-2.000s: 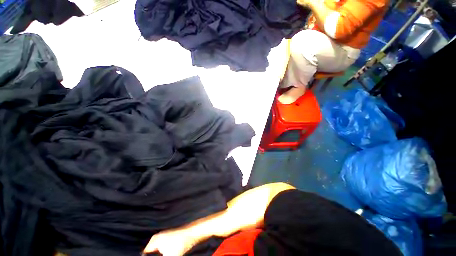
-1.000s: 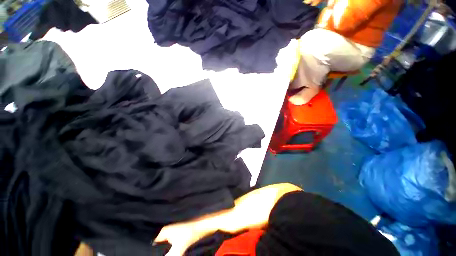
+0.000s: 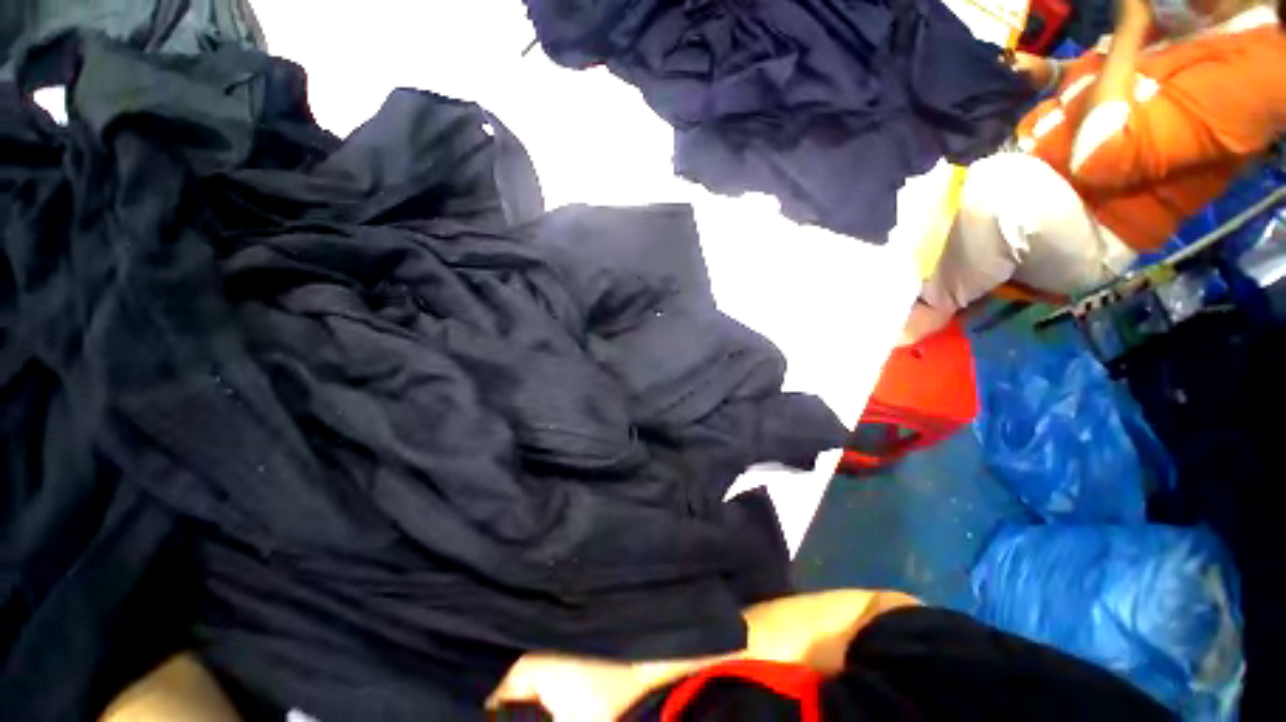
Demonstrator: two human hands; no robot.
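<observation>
A large rumpled heap of dark garments point(image 3: 409, 381) covers the near and left part of the white table point(image 3: 790, 303). My right hand point(image 3: 564, 687) is at the bottom edge, bent over dark cloth near the red apron strap point(image 3: 748, 674); its fingertips are partly cut off, and I cannot tell whether they grip the cloth. Only a small part of my left hand or forearm point(image 3: 172, 694) shows at the bottom left; its fingers are hidden or out of the picture. A small white spot, perhaps a label, lies near the bottom edge between them.
A navy garment heap point(image 3: 804, 106) lies across the table. A person in orange point(image 3: 1185, 134) sits beyond the table's right edge, by a red stool point(image 3: 924, 395). Blue plastic bags point(image 3: 1114, 607) stand on the blue floor at the right.
The view has shifted, so the table, heaps and person appear lower and farther right. My right hand stays low by the apron. More of my left arm shows at the bottom left.
</observation>
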